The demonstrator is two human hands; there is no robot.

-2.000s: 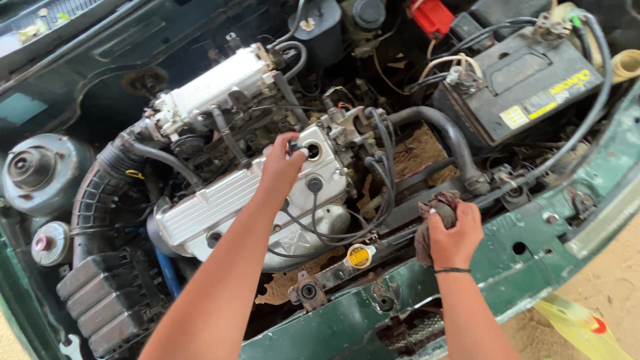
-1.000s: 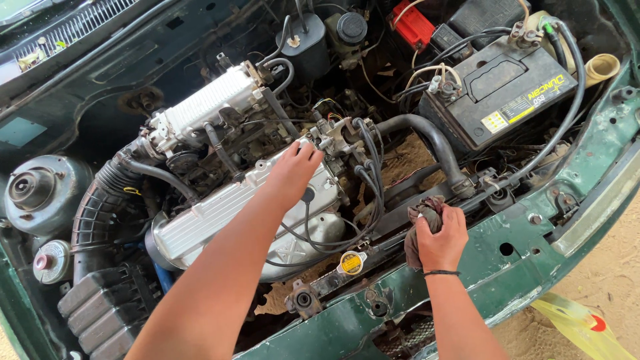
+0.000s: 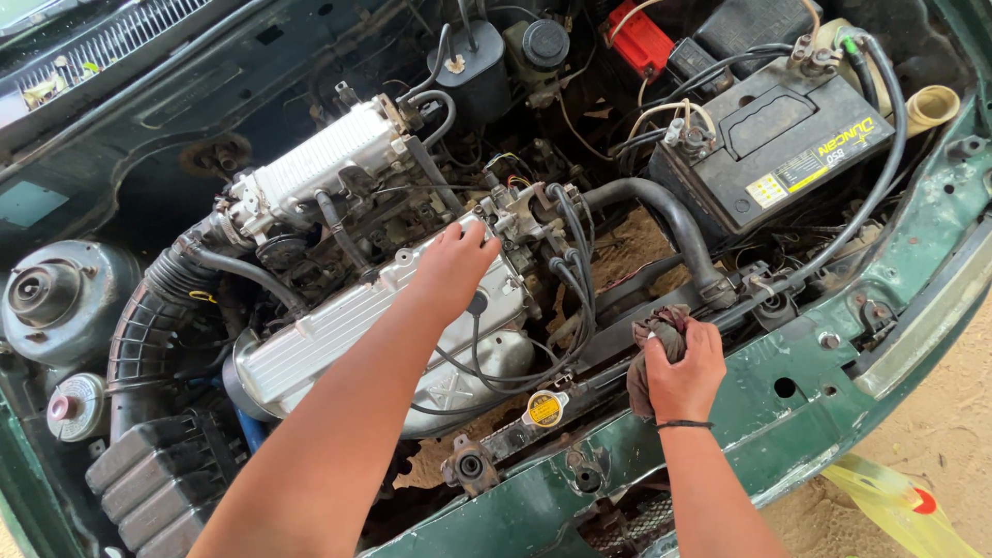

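My left hand (image 3: pixel 457 263) rests on the right end of the ribbed silver valve cover (image 3: pixel 341 341), its fingers curled over the spot where the oil filler opening was seen; whatever is beneath them is mostly hidden. A black spark plug boot (image 3: pixel 477 302) sits just below the fingers, with its lead running down to the right. My right hand (image 3: pixel 690 372), with a dark band at the wrist, grips a crumpled brown rag (image 3: pixel 657 349) above the green front panel (image 3: pixel 744 418). The yellow radiator cap (image 3: pixel 545 408) lies left of the rag.
A black battery (image 3: pixel 767 147) with cables stands at the upper right. A thick radiator hose (image 3: pixel 659 205) curves beside the engine. The ribbed intake duct (image 3: pixel 147 333) and air filter box (image 3: pixel 163 480) are at the left. A yellowish plastic bag (image 3: pixel 891 496) hangs at the lower right.
Two seconds ago my left hand held a dark cap beside the uncovered filler opening; now the hand covers that opening. The right hand keeps its hold on the rag.
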